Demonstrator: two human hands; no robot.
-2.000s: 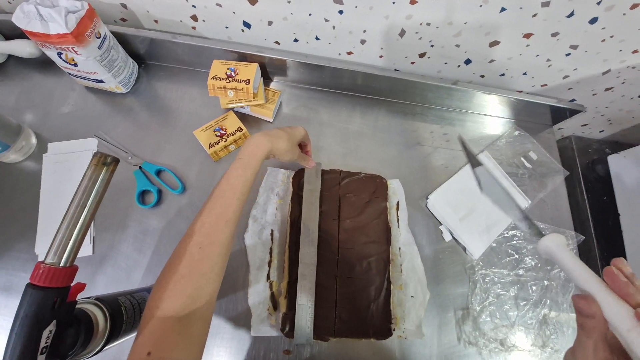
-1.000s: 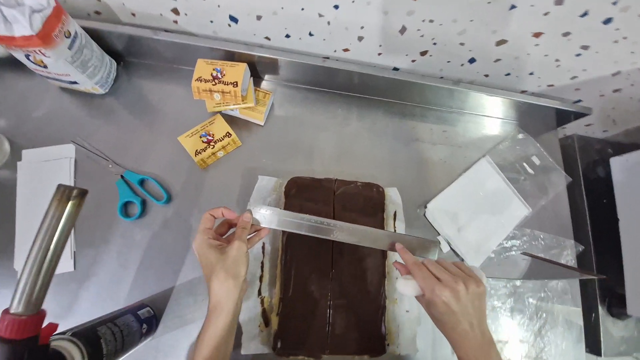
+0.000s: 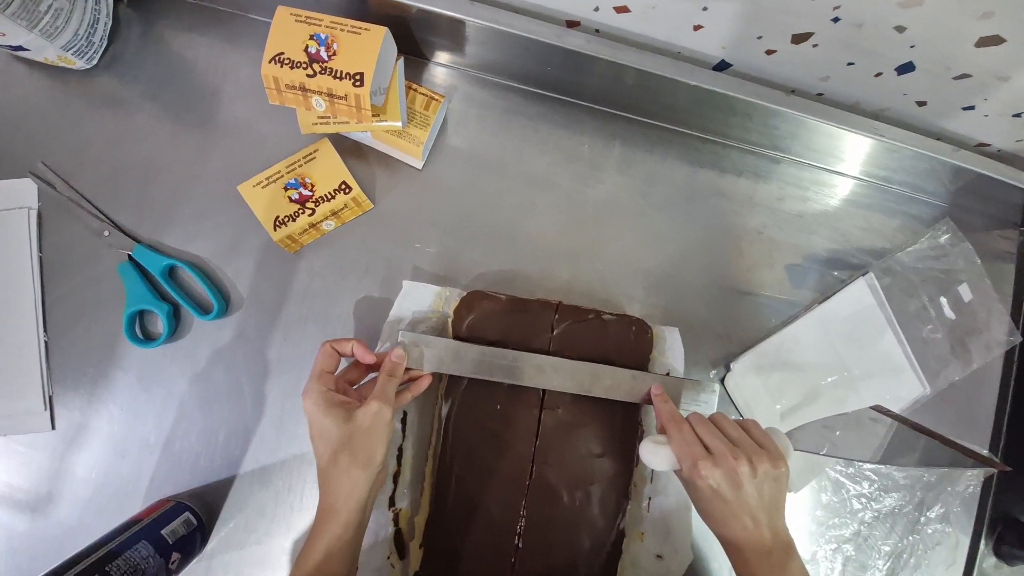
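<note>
A chocolate-coated slab (image 3: 488, 456) with a lengthwise cut lies on parchment paper (image 3: 668, 520). Across its far part rests a flat metal ruler (image 3: 528, 370), slightly slanted. My left hand (image 3: 360, 408) pinches the ruler's left end between thumb and fingers. The index fingertip of my right hand (image 3: 728, 464) presses near the ruler's right end, while the other fingers are closed around the white handle of a knife (image 3: 660, 454). The knife's blade (image 3: 888, 438) points right, away from the slab, with a dark smear along its edge.
Teal-handled scissors (image 3: 172, 280) and pale cardboard (image 3: 20, 312) lie left. Yellow printed sleeves (image 3: 308, 194) lie behind. A dark canister (image 3: 140, 540) is at lower left, a bag (image 3: 68, 28) at upper left. White sheets (image 3: 832, 360) and clear plastic (image 3: 888, 512) are at right.
The ruler has turned from lengthwise to crosswise on the slab. My right hand, with the knife, has come in from the right onto the ruler's end. The view has shifted closer.
</note>
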